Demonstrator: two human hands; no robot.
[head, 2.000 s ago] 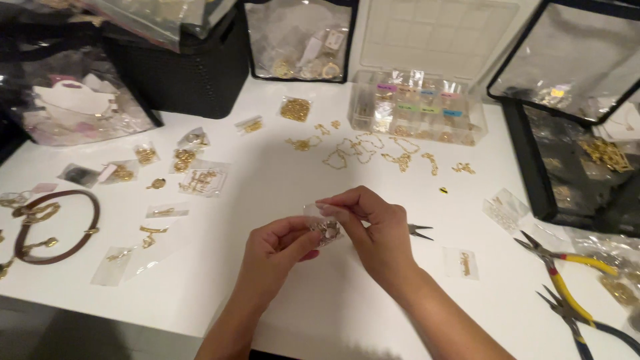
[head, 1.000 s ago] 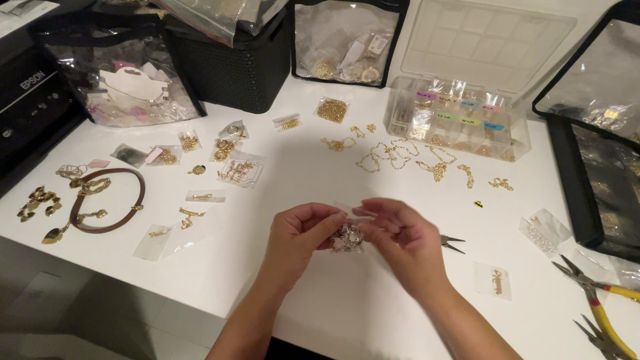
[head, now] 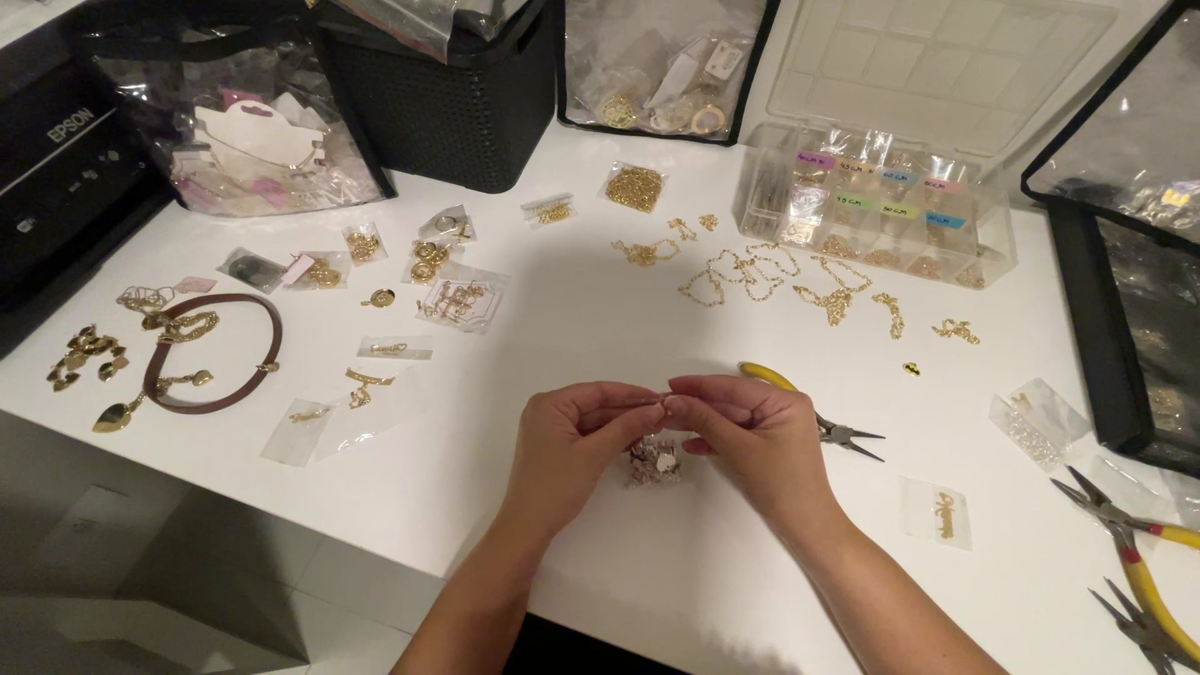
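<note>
My left hand (head: 586, 441) and my right hand (head: 745, 431) meet fingertip to fingertip above the white table. Between them they pinch the top of a small clear plastic bag of silver-coloured charms (head: 653, 461), which hangs below the fingers. The pinched edge is mostly hidden by the thumbs. Pliers with a yellow handle (head: 848, 435) lie partly behind my right hand. A small bag with a gold name pendant (head: 942, 514) lies right of my right forearm. To the left of my left hand are small bags with gold pieces (head: 300, 429) and a gold bar charm (head: 369, 377).
Gold chains (head: 750, 272) lie before a clear compartment box (head: 872, 216) with coloured labels. More pliers (head: 1125, 534) are at the right edge. A brown leather cord necklace (head: 279, 328) lies left. Behind stand a black basket (head: 450, 103), clear zip pouches (head: 253, 141) and an Epson printer (head: 70, 178).
My fingertips have come together at the top of the charm bag, which now hangs lower beneath them. The yellow handle of the pliers has come into sight behind my right hand.
</note>
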